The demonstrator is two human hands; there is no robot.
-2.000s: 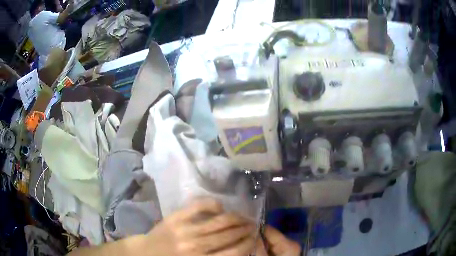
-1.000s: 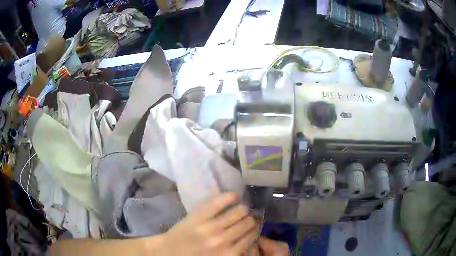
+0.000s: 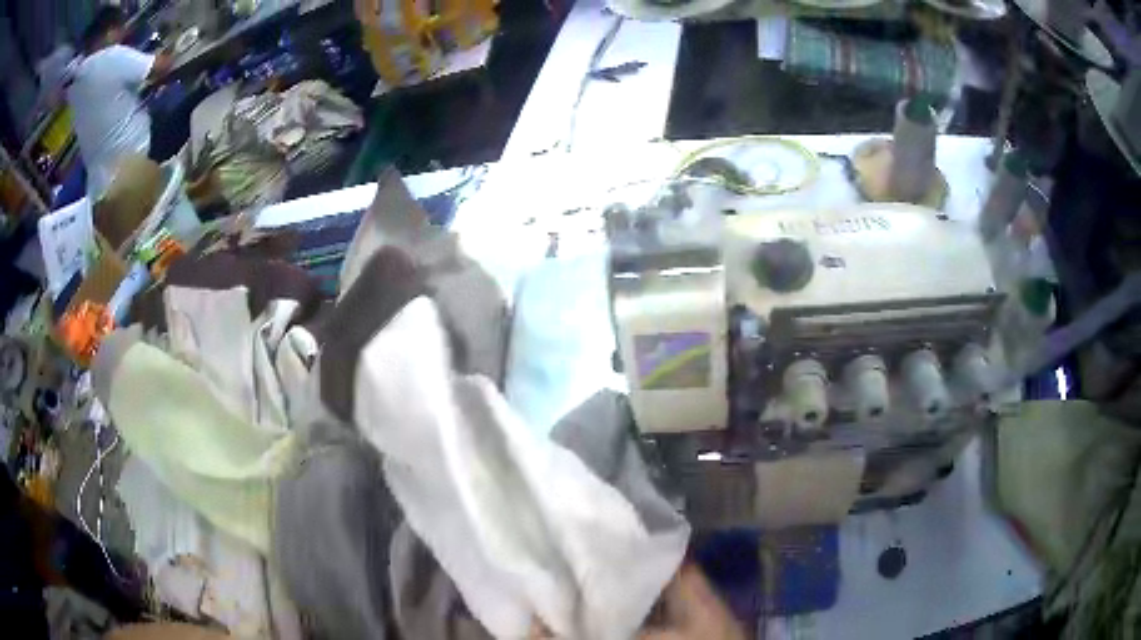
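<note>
The off-white light panel [image 3: 501, 488] runs from the left pile down to the bottom edge, in front and left of the overlock machine [image 3: 676, 363]. A grey part [image 3: 613, 438] of the cloth lies beside the machine's front cover. My right hand [image 3: 701, 613] is blurred and cut off by the bottom edge, touching the panel's lower right end; its fingers are not clear. Of my left hand [image 3: 546, 628] only a sliver of skin shows under the panel, with part of the forearm at the bottom left edge. Its fingers are hidden.
Pale green [image 3: 188, 425], grey and dark brown cloth is piled at the left. A blue plate [image 3: 801, 569] lies below the machine. An olive-green bundle [image 3: 1064, 488] is at the right. Thread cones [image 3: 916, 150] stand behind the machine. A person in a pale top [image 3: 110, 106] is at far upper left.
The light panel has come away from the needle area and spreads lower and further right, now covering my left hand. Grey cloth shows beside the cover. The camera view has also shifted.
</note>
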